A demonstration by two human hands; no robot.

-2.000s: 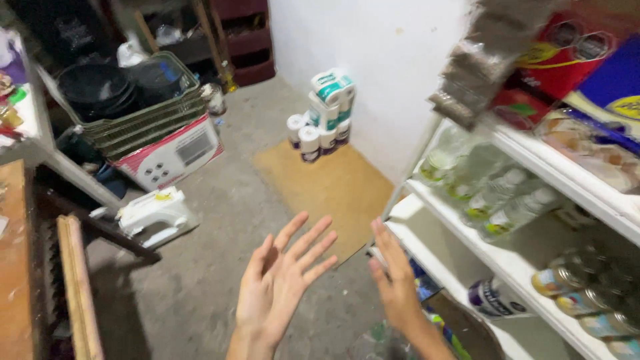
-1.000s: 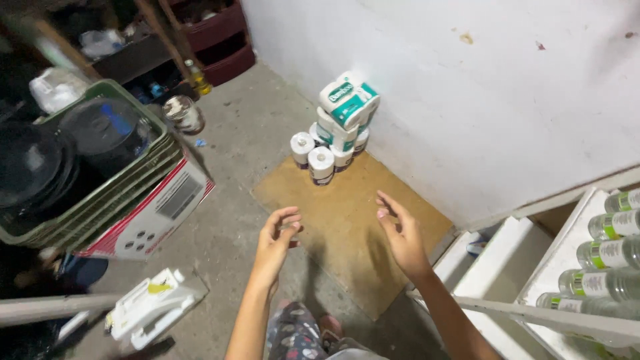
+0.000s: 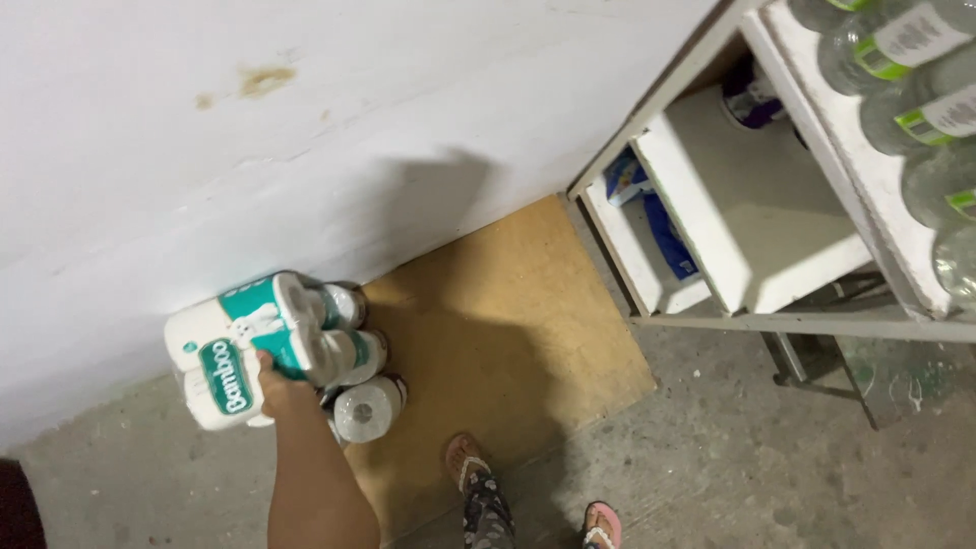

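My left hand (image 3: pixel 282 387) is at the near edge of a plastic-wrapped pack of toilet paper (image 3: pixel 229 351), white with green panels, at the lower left. A finger lies along its side; the other fingers are largely hidden. The pack is tilted beside the wall, over other wrapped rolls (image 3: pixel 358 358). A single toilet roll (image 3: pixel 364 412) with its core end showing stands closest to my forearm. These rolls are at the left end of a tan board (image 3: pixel 488 328) on the floor. My right hand is out of view.
A white wall (image 3: pixel 305 137) runs behind the rolls. White shelving (image 3: pixel 709 206) on the right holds glass bottles (image 3: pixel 907 99), a dark purple container (image 3: pixel 751 99) and blue packets (image 3: pixel 663 229). My sandalled feet (image 3: pixel 465 457) are at the bottom, one on the board. A dark red object (image 3: pixel 19 503) is at lower left.
My left hand has reached from open air to the toilet paper pack, which now lies tilted differently. My right hand has left the view. The view has turned and come closer to the wall.
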